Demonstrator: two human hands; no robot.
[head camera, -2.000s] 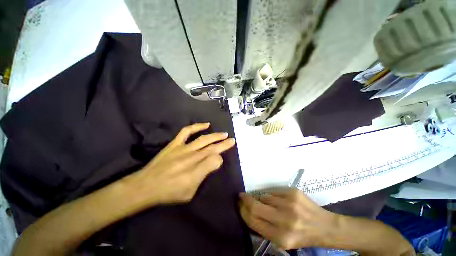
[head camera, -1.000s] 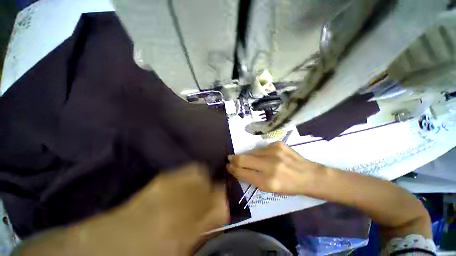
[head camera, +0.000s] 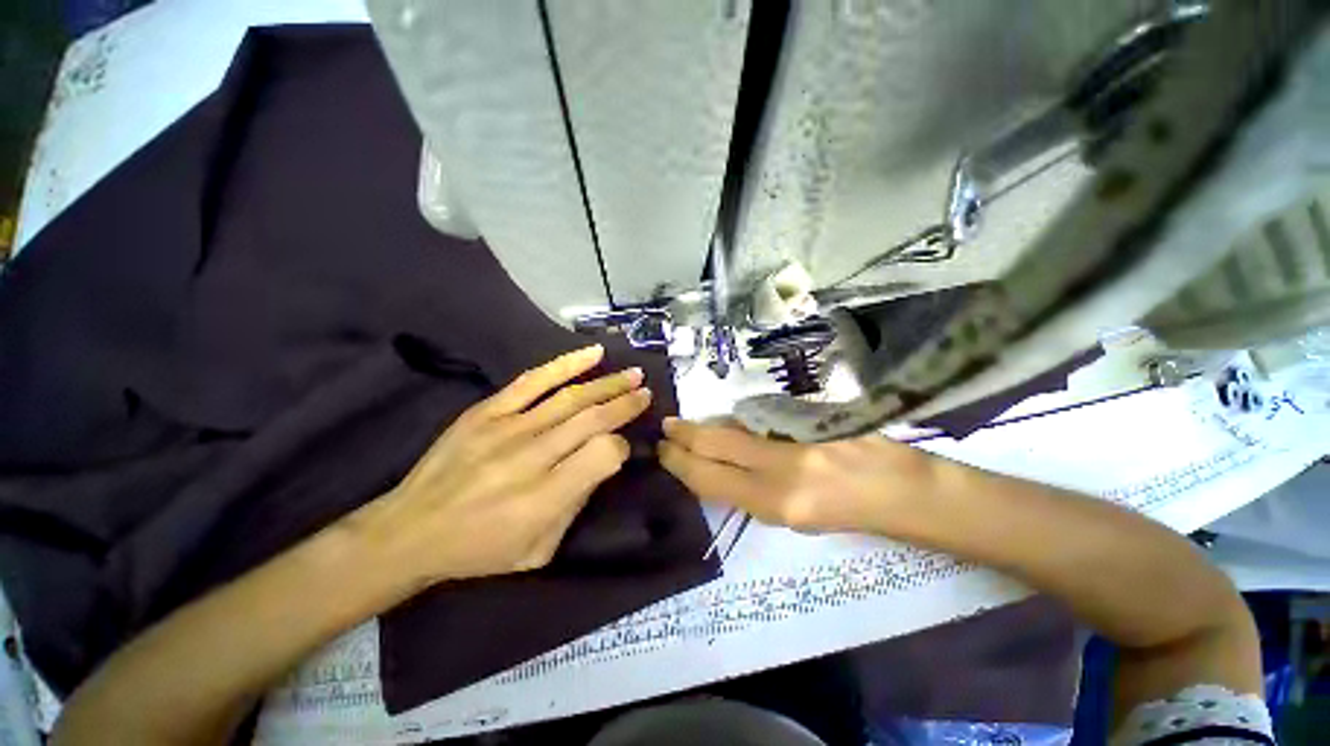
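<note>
A large dark plum-brown garment panel (head camera: 336, 292) covers the left of the table, its right edge running up to the presser foot and needle area (head camera: 697, 347). My left hand (head camera: 511, 474) lies flat on the panel, fingers spread, just below the foot. My right hand (head camera: 795, 474) pinches the panel's edge at the fingertips, close to my left fingertips. The slim points of a silver tool (head camera: 729, 534) stick out below my right palm; the rest is hidden in the hand.
The off-white machine head (head camera: 613, 146) fills the top. Small dark pieces (head camera: 1006, 405) lie on the bed behind the machine's curved part. A printed ruler (head camera: 875, 566) runs along the front edge. More dark cloth (head camera: 970, 663) and blue items lie below the table at right.
The panel's lower part has shifted up and now shows its bottom edge on the table. My right hand has moved up beside the needle area. My left hand lies flat again after a blurred move.
</note>
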